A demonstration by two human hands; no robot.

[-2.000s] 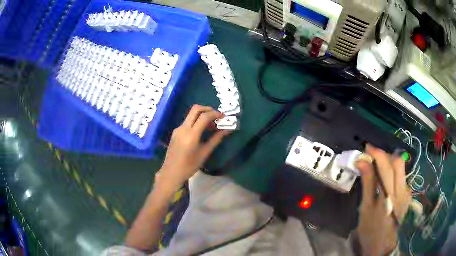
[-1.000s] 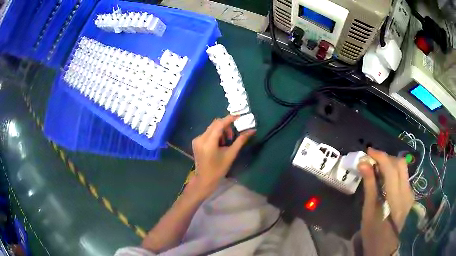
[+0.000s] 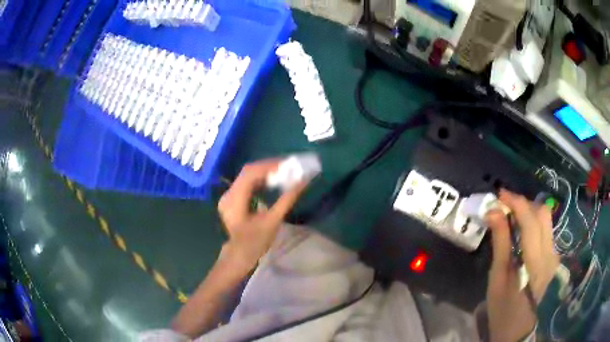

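My left hand (image 3: 251, 204) holds a white charger (image 3: 296, 169) between thumb and fingers, blurred, above the green mat. My right hand (image 3: 528, 244) is at the right socket of the white socket strip (image 3: 428, 200), with its fingers on the end of another white charger (image 3: 477, 204) that sits at that socket. Whether a lead is in the fingers cannot be told. A row of white chargers (image 3: 308, 93) lies on the mat, right of the blue tray (image 3: 264, 73) filled with chargers.
The black fixture box (image 3: 388, 247) shows a red light and a green button. A black cable (image 3: 388, 141) crosses the mat. Beige meter (image 3: 491, 33) and pale meter (image 3: 565, 100) stand at the back right. Thin wires (image 3: 568, 234) tangle at the right. Blue trays stand at upper left.
My left hand has taken the near end charger off the row and moved left with it. The row is shorter. My right hand stays at the charger in the socket.
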